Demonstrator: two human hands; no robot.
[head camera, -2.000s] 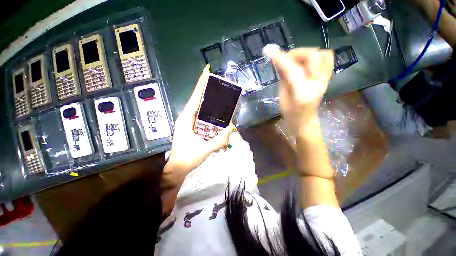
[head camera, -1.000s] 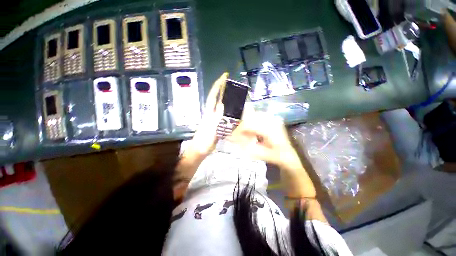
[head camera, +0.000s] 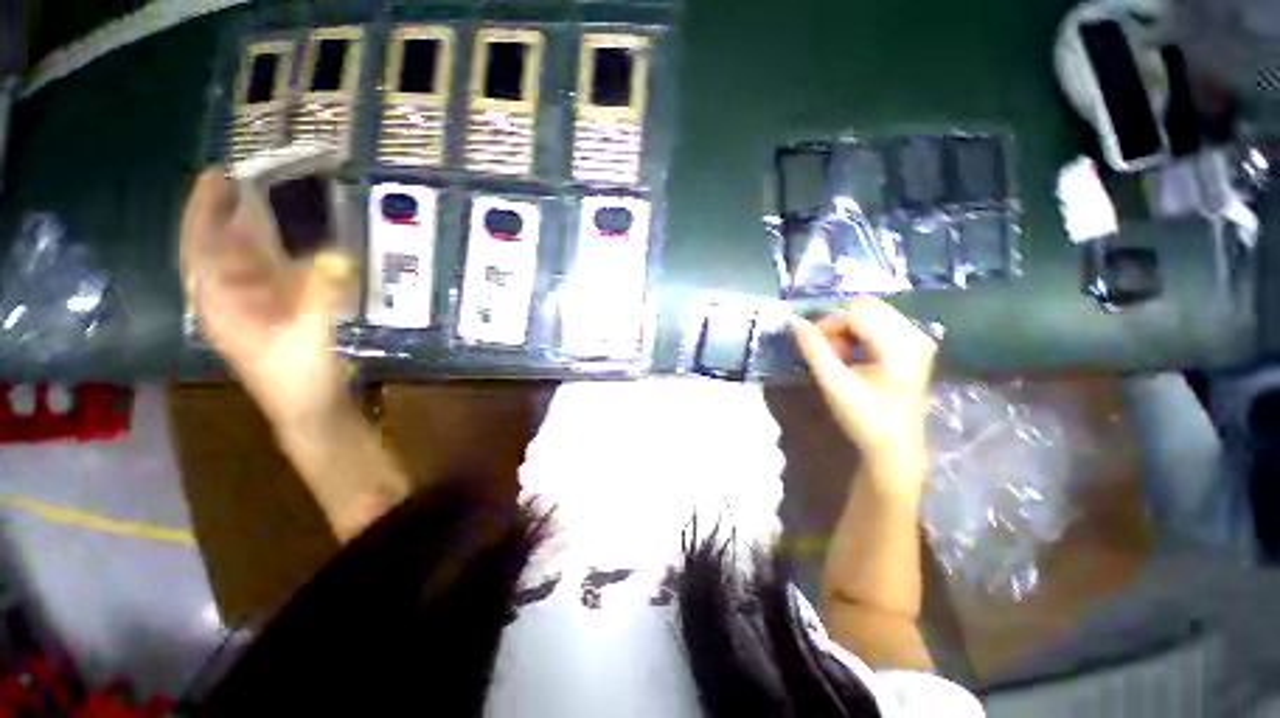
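My left hand (head camera: 260, 288) holds a keypad phone (head camera: 299, 211), blurred, dark screen up, over the lower left of the phone tray (head camera: 548, 368). In the tray, gold phones (head camera: 416, 96) lie face up in the back row and three white-backed phones (head camera: 498, 269) lie in the front row. My right hand (head camera: 873, 368) has thumb and finger pinched together at the bench edge, by a screen lens (head camera: 724, 341) with clear film. The fingertips seem to touch the clear film (head camera: 775, 320); the grip is hard to make out. The lens tray (head camera: 1014, 253) lies behind my right hand.
A smartphone on a white stand (head camera: 1109, 84), a white crumpled piece (head camera: 1085, 201) and a small black frame (head camera: 1126, 275) are at right. Clear film waste (head camera: 994, 477) fills the right carton (head camera: 1109, 561). More clear plastic (head camera: 56, 288) lies at far left.
My left hand has carried the phone from the middle to the left tray pockets. My right hand has left the phone and moved right, beside the lens. The view has shifted.
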